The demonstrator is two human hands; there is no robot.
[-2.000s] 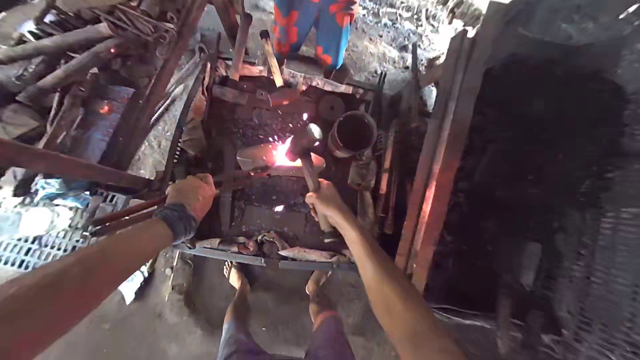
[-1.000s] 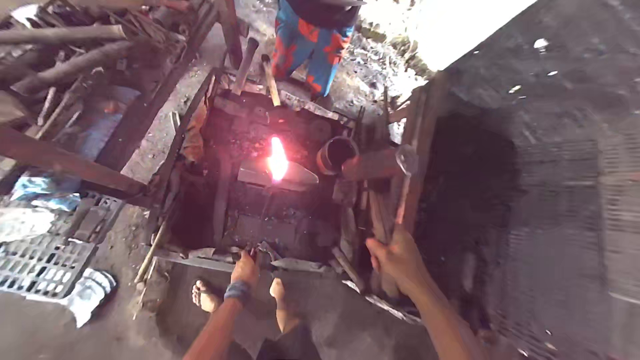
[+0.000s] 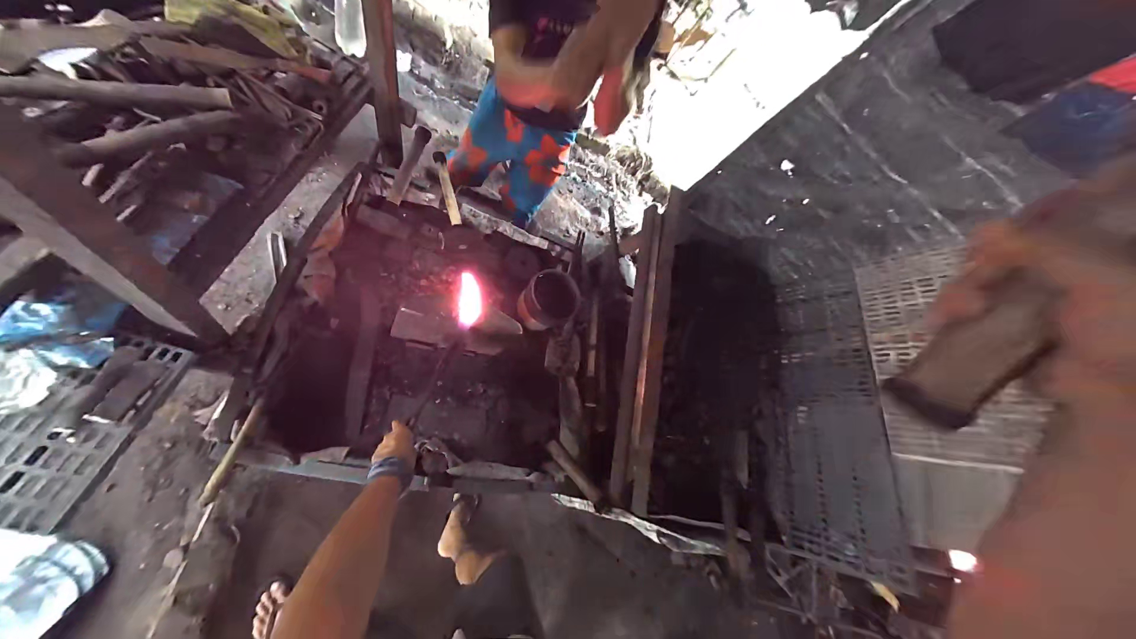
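Note:
My left hand [image 3: 397, 446], with a band at the wrist, grips the near end of dark metal tongs [image 3: 432, 383] at the bed's near edge. Their far end meets a glowing hot metal piece [image 3: 469, 300], which stands over a steel anvil [image 3: 426, 327]. Blurred at the far right, my right hand [image 3: 985, 266] is raised and closed around a hammer [image 3: 972, 355], whose broad head shows below the fingers. A metal can [image 3: 548, 300] stands just right of the anvil.
Two wooden-handled hammers [image 3: 448, 188] lie at the far edge. A person in patterned trousers [image 3: 519, 146] stands beyond. Wooden beams [image 3: 646, 355] border the right side; a firewood pile [image 3: 115, 93] is at upper left, a wooden post [image 3: 89, 231] at left.
My right hand has swung up and to the right with the hammer, away from the hot metal where it was two seconds ago. The view has shifted. More of the person opposite shows.

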